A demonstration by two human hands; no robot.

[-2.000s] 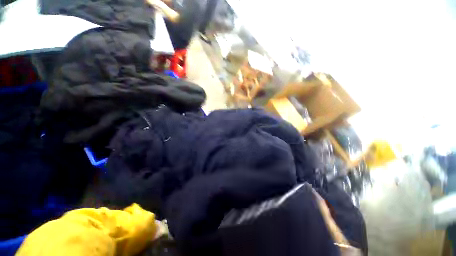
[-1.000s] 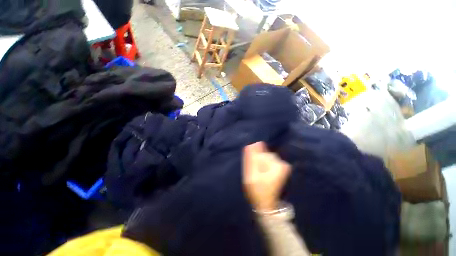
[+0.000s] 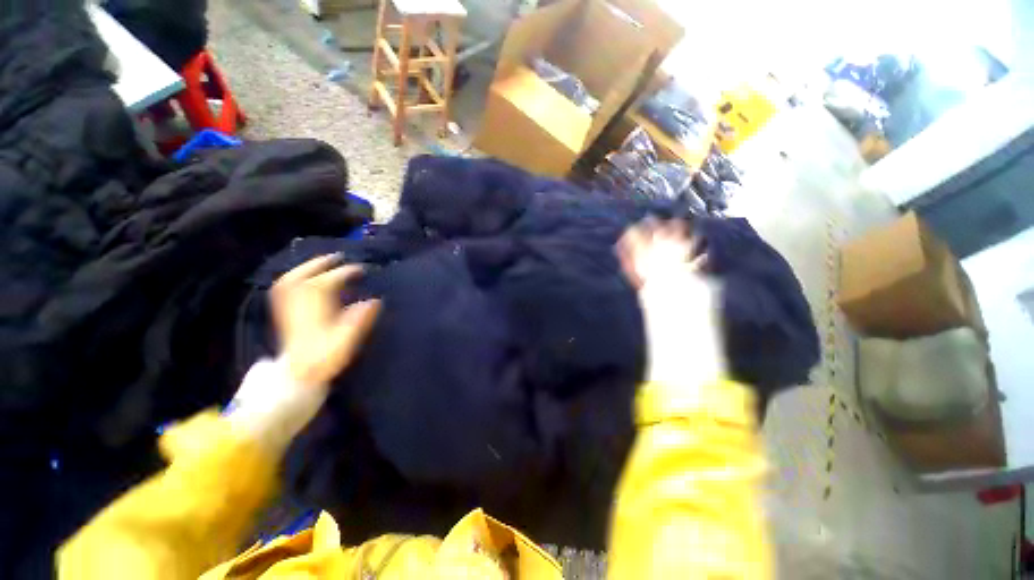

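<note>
A bulky heap of navy garments point(image 3: 488, 329) lies right in front of me, in the middle of the view. My left hand point(image 3: 318, 317) is at the heap's left edge, fingers apart and slightly blurred. My right hand point(image 3: 663, 252) lies on the right part of the heap, fingers spread and blurred, with no clear grip on the cloth. Dark padded jackets point(image 3: 227, 215) are heaped at the left, beside the navy garments. Small bits of a blue turnover crate point(image 3: 206, 144) show behind the dark jackets. What holds up the navy heap is hidden.
A white table corner point(image 3: 142, 74) and red stool point(image 3: 204, 102) are at the upper left. A wooden stool point(image 3: 414, 68), open carton point(image 3: 556, 96) and polybagged garments point(image 3: 646, 170) lie beyond the heap. Another carton point(image 3: 901, 278) stands right, past yellow-black floor tape point(image 3: 833, 340).
My left hand has come into view at the heap's left side. My right hand has moved right and its fingers have spread. The navy heap looks flatter and wider, and the view has shifted.
</note>
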